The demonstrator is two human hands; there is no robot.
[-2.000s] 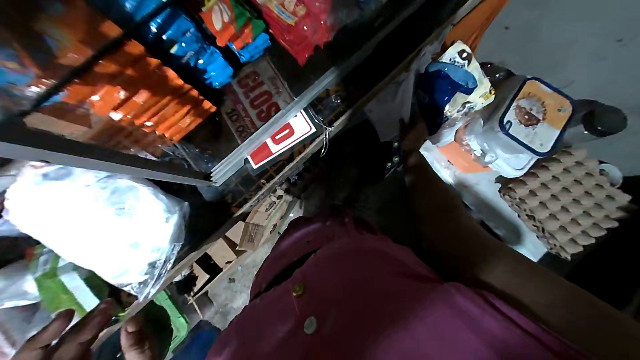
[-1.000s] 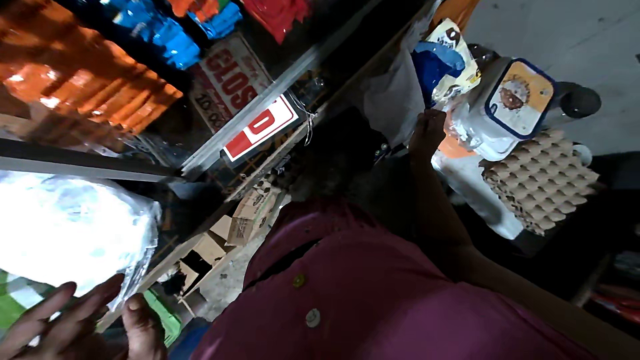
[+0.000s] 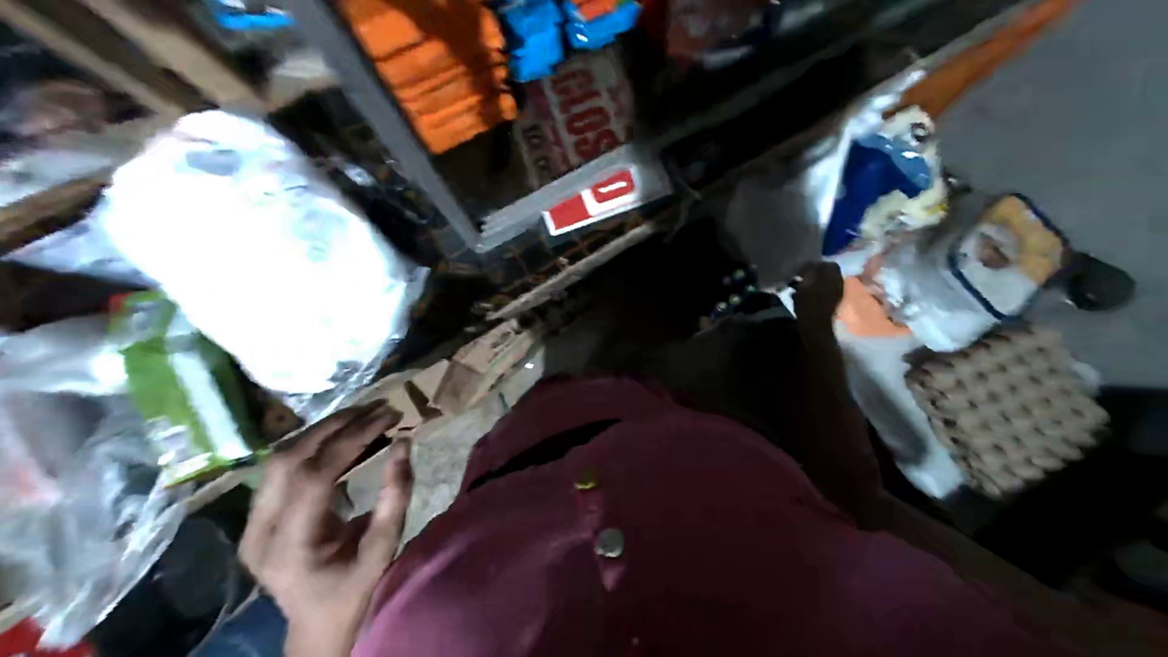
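My left hand (image 3: 324,520) is at the lower left, fingers apart and slightly curled, holding nothing. Just above it lies a large bright bundle wrapped in clear plastic (image 3: 255,246), with a green and white packet (image 3: 182,383) to its lower left. My right hand (image 3: 818,285) is dark and small at the right, beside a whitish plastic bag (image 3: 776,219); whether its fingers grip the bag cannot be told. Close to it are a blue and white packet (image 3: 881,187), an orange item (image 3: 867,308) and a tub with a blue-rimmed lid (image 3: 1008,255).
Egg trays of moulded pulp (image 3: 1013,411) sit at the right. A dark-lidded jar (image 3: 1100,281) is beyond the tub. A metal-framed display (image 3: 392,128) holds orange packets (image 3: 433,73) and blue packets (image 3: 532,41). Cardboard boxes (image 3: 456,374) lie under the ledge between my hands.
The view has swung left, showing more of the plastic-wrapped bundle and the clutter beside it. My left hand is further into view, with its fingers still apart.
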